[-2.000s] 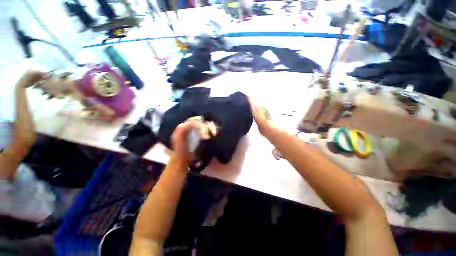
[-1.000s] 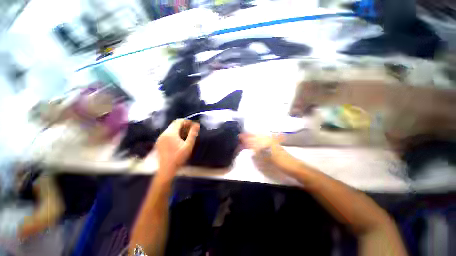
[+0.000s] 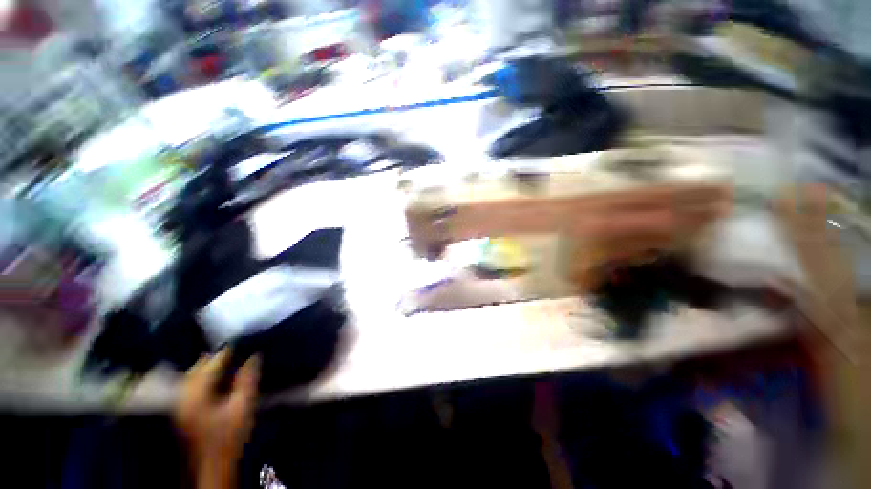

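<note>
The view is blurred. A black garment panel (image 3: 291,349) lies on the white table at the left, with a pale fabric piece (image 3: 263,304) on it. My left hand (image 3: 218,406) is at the panel's front edge, fingers apart; no cloth is visibly gripped. My right hand (image 3: 807,215) is a streaked skin-coloured shape near the right edge, far from the panel; its fingers cannot be made out. The cream sewing machine (image 3: 583,215) stands right of the panel. Yellow-looped snips (image 3: 501,256) lie under its arm.
A dark tangled clump of thread waste (image 3: 640,287) is at the right of the machine bed. More black cloth (image 3: 563,119) lies behind the machine, and black pieces with pale parts (image 3: 315,158) lie behind the panel. A blurred purple machine (image 3: 72,306) is at far left.
The view has swung right, so the table things sit further left. The black cloth was bunched up and now lies spread with the pale piece showing. My right hand has moved far right, away from the cloth.
</note>
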